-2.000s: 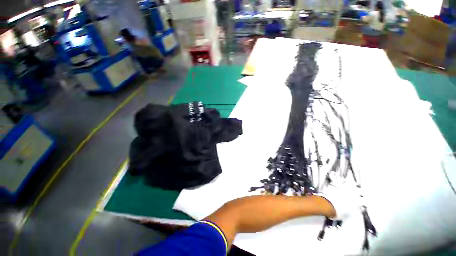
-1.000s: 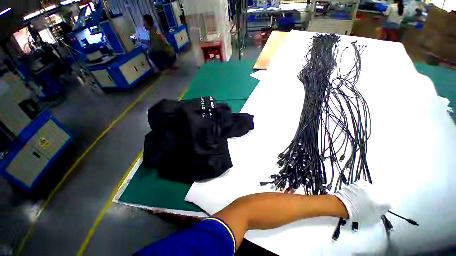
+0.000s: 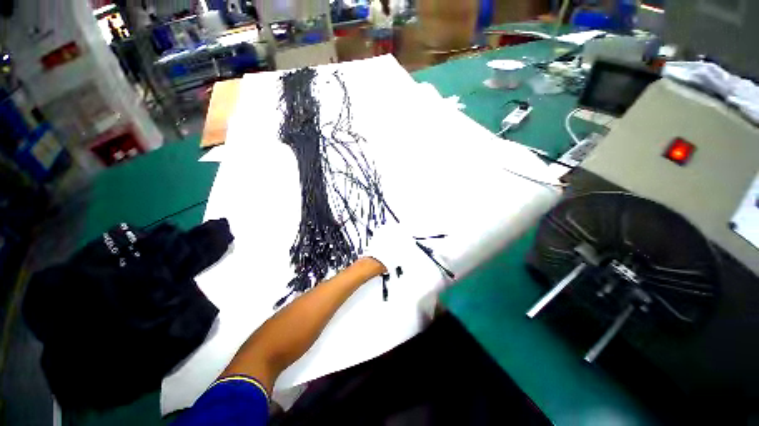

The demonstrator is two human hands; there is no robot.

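My left hand (image 3: 406, 254), in a white glove, lies at the near end of the cables on the white sheet. The glove blends into the sheet, so its fingers and grip cannot be made out. The long heap of thin black cables (image 3: 312, 179) runs away from me, with looser cables on its right side. A few connector ends (image 3: 385, 287) show below the glove and others (image 3: 434, 256) to its right. My right hand is not in view.
A black garment (image 3: 125, 308) lies on the left bench end. At right, the beige machine (image 3: 691, 125) has a lit red power switch (image 3: 679, 151), a dark winding disc (image 3: 657, 225) and two silver winding prongs (image 3: 556, 291). A white spool (image 3: 503, 73) stands behind.
The view has swung right, bringing the winding machine into view. The cable heap and garment now appear farther left. My left hand remains at the heap's near end.
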